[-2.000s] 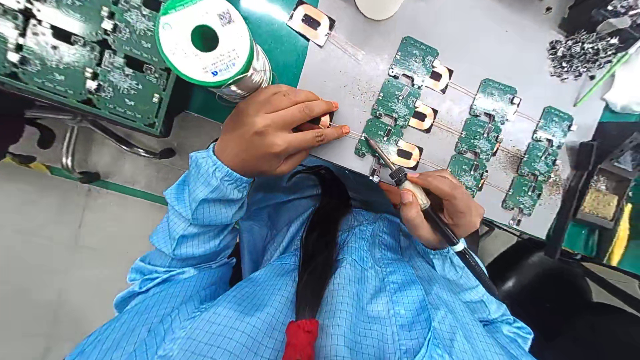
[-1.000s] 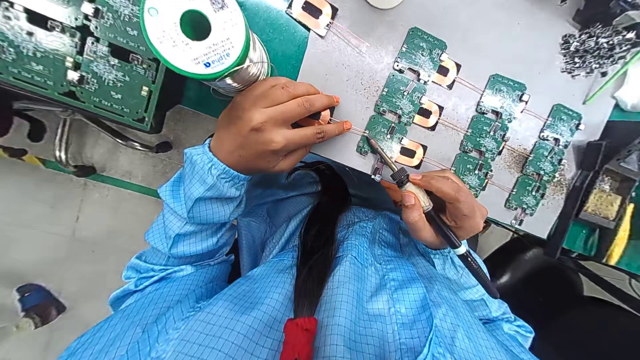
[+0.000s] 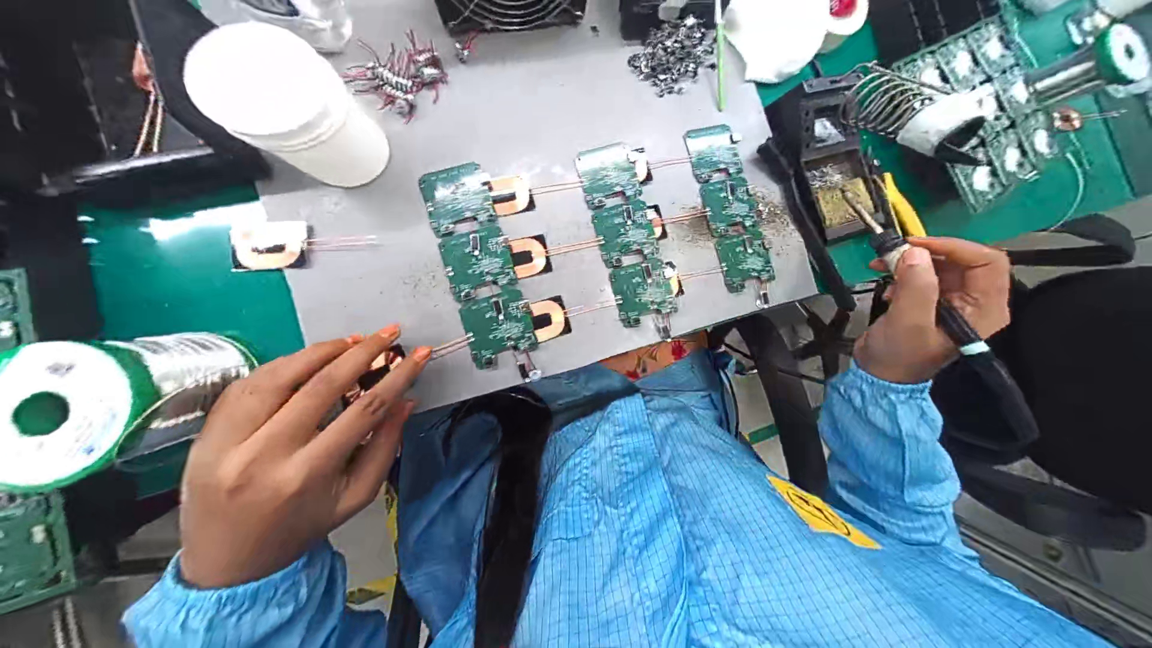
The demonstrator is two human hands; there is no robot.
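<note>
My right hand (image 3: 940, 301) grips a soldering iron (image 3: 886, 229), its tip over the yellow cleaning sponge (image 3: 837, 209) of the iron stand. At the mat's lower left, my left hand (image 3: 288, 450) rests its fingers on a copper coil (image 3: 382, 362), partly hidden under them. Two thin wires run from that coil to the lowest green circuit board (image 3: 497, 328) of the left column. More boards stand in columns to the right, with copper coils (image 3: 547, 320) wired between them. A loose coil with a black backing (image 3: 270, 246) lies at the mat's left edge, its leads pointing right.
A large solder wire spool (image 3: 189, 360) lies at the left. Behind the boards are a white cylindrical container (image 3: 288, 103), a bundle of small wired parts (image 3: 400, 74) and a heap of small metal parts (image 3: 670, 54). The coiled iron holder (image 3: 891, 99) and yellow-handled tool (image 3: 903, 205) are at right.
My right hand has moved the soldering iron from the lowest left-column board to the sponge at the right. My left hand stays at the coil, its fingers more spread. The view has shifted.
</note>
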